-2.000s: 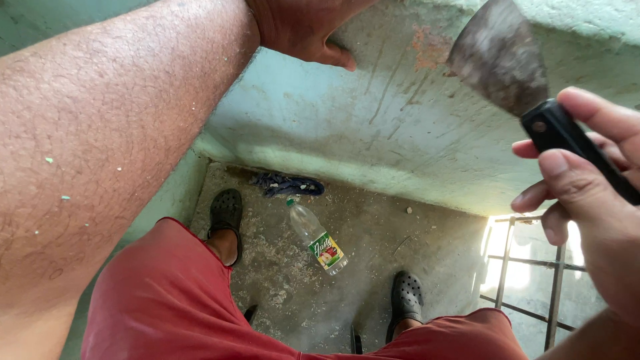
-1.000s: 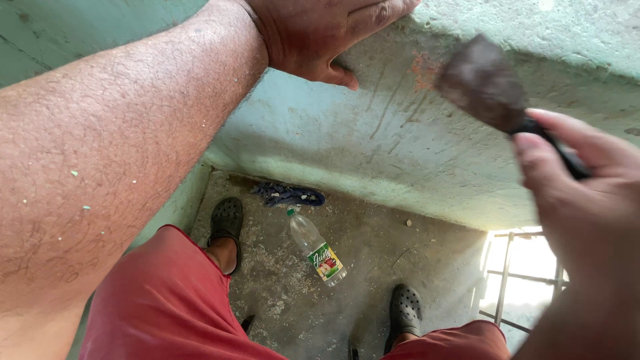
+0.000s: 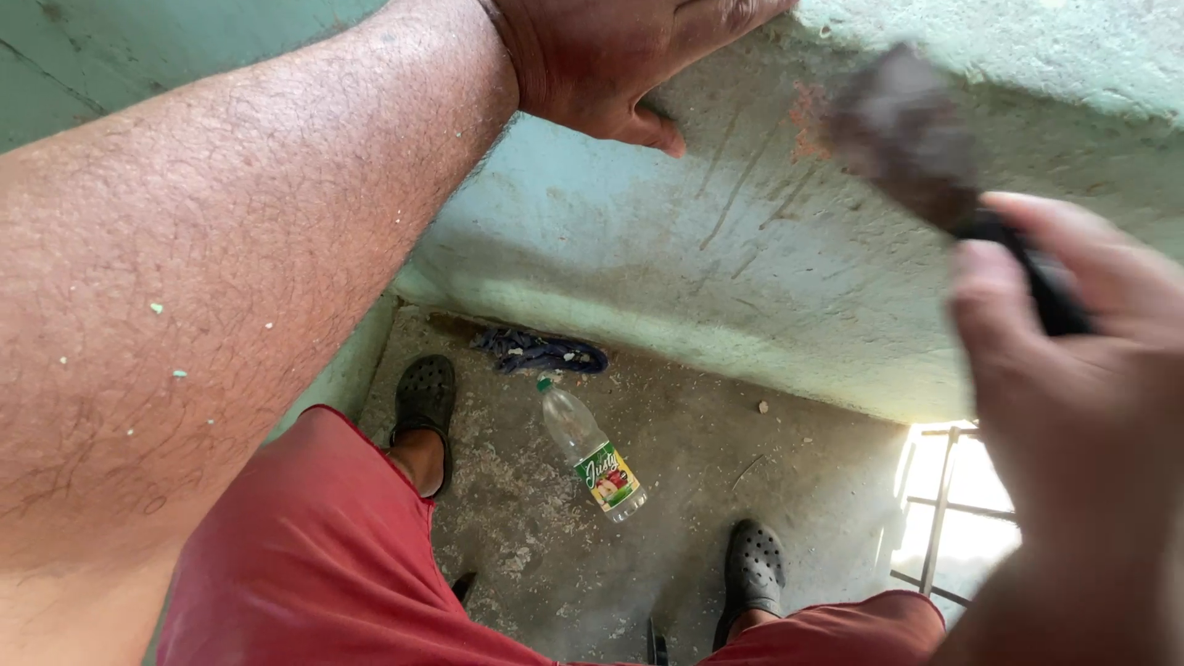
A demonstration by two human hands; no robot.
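Observation:
My right hand (image 3: 1064, 305), at the right, grips the black handle of a putty knife (image 3: 911, 139). The knife's wide, stained blade is blurred and points up and left, over or close to a reddish bare patch (image 3: 810, 120) on the pale green painted wall (image 3: 703, 231); whether it touches cannot be told. My left hand (image 3: 629, 65) rests on the wall near its upper ledge, left of the patch, thumb apart and holding nothing that shows; its fingertips are partly cut off by the frame's top. Small paint flakes lie on my left forearm.
Below, a clear plastic bottle (image 3: 572, 421) with a green cap lies on the concrete floor (image 3: 684, 435), beside a dark crumpled cloth (image 3: 541, 351). My feet in dark clogs (image 3: 754, 564) stand either side of it. A metal grille (image 3: 943, 509) with bright light behind is at lower right.
My right hand has changed its hold and tilt on the putty knife, and the blade has shifted a little down and left since the oldest frame. My left hand has moved slightly along the wall to the right.

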